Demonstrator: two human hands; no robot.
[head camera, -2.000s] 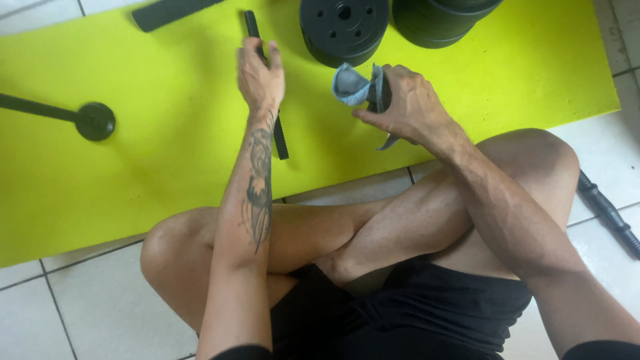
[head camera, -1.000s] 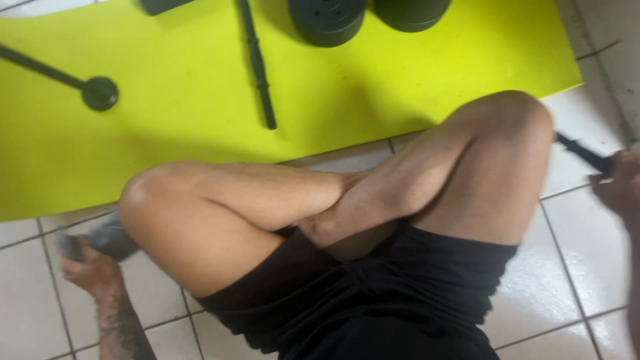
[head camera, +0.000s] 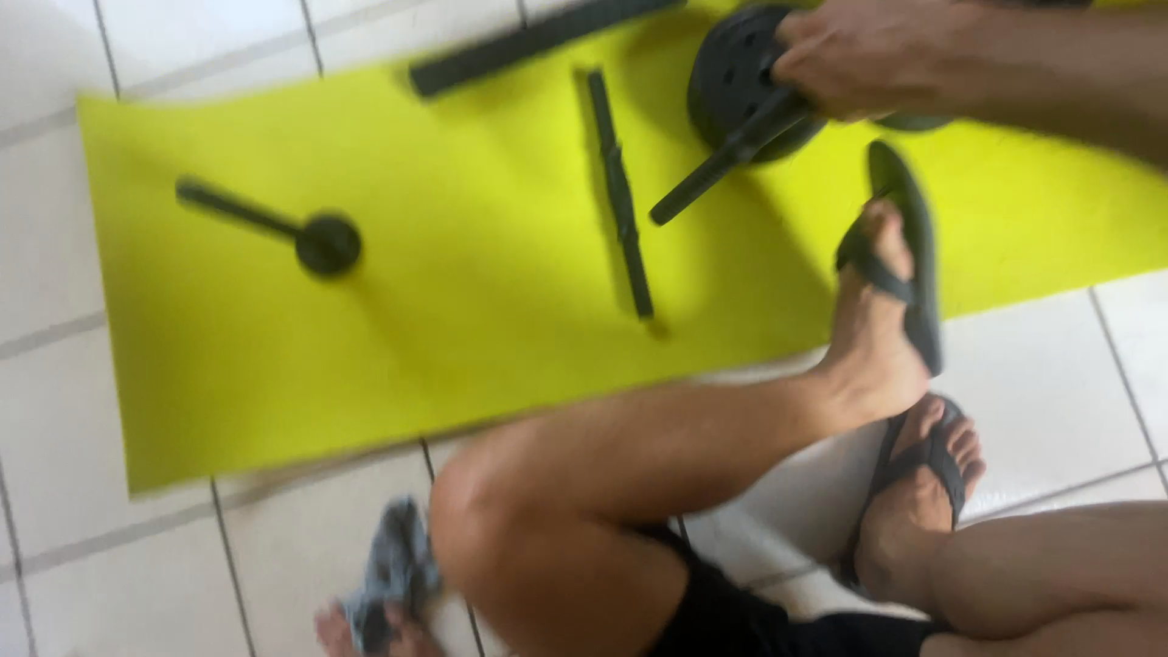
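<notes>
My right hand (head camera: 839, 64), at the upper right, grips a black dumbbell bar (head camera: 721, 173) over a stack of round black weight plates (head camera: 730, 78). At the lower left, my left hand (head camera: 374, 634) is partly out of frame on a grey-blue cloth (head camera: 400, 552), beside my knee. Another black dumbbell bar (head camera: 620, 196) lies on the yellow-green mat (head camera: 456, 319). To its left is a black rod with a round end (head camera: 328, 245). The picture is blurred.
A long dark bar (head camera: 547, 41) lies along the mat's far edge. My feet wear black flip-flops (head camera: 922, 274); one is by the mat's near edge, the other on the white tiled floor (head camera: 1031, 383). More dark plates show partly behind my right arm.
My right hand has moved from the floor at the right to above the plates, with the bar in it. My crossed legs have opened. The cloth was in my right hand in the oldest frame.
</notes>
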